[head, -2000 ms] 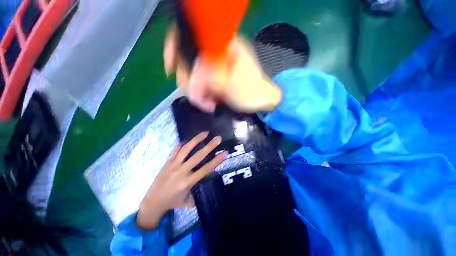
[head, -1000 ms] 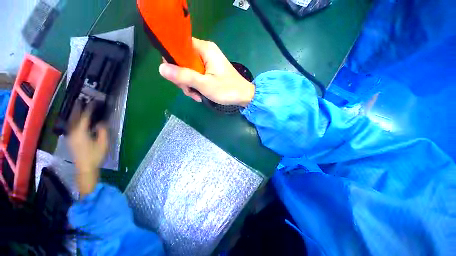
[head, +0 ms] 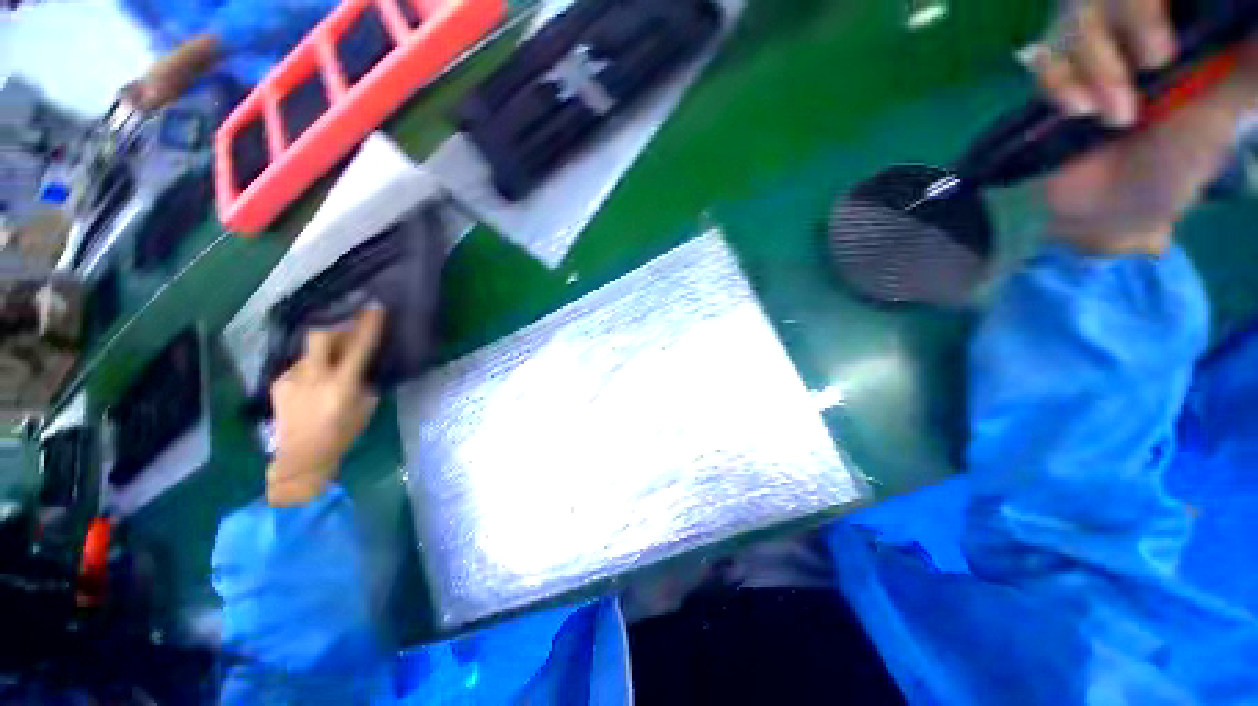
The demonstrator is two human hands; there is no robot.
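My right hand (head: 1117, 124) holds the orange-and-black electric screwdriver (head: 1049, 142) at the upper right. Its metal tip is over the dark round screw dish (head: 911, 237). My left hand (head: 324, 400) is at a black plastic housing (head: 393, 283) on a pale sheet at the left; its fingers overlap the housing, and whether they grip it is blurred. The silvery work mat (head: 621, 428) lies bare in front of me. Another black housing (head: 586, 97), with a pale bracket-shaped detail, lies on a pale sheet further off.
An orange-red parts tray (head: 338, 104) with compartments stands at the upper left. Another person's hand (head: 180, 66) and blue sleeve show behind it. More black parts (head: 159, 403) lie on a sheet at the far left. The green bench edge runs near my lap.
The screwdriver has moved right, its tip now over the dish. My left hand has gone from the housing with the pale detail to another one nearer the mat. The view has turned.
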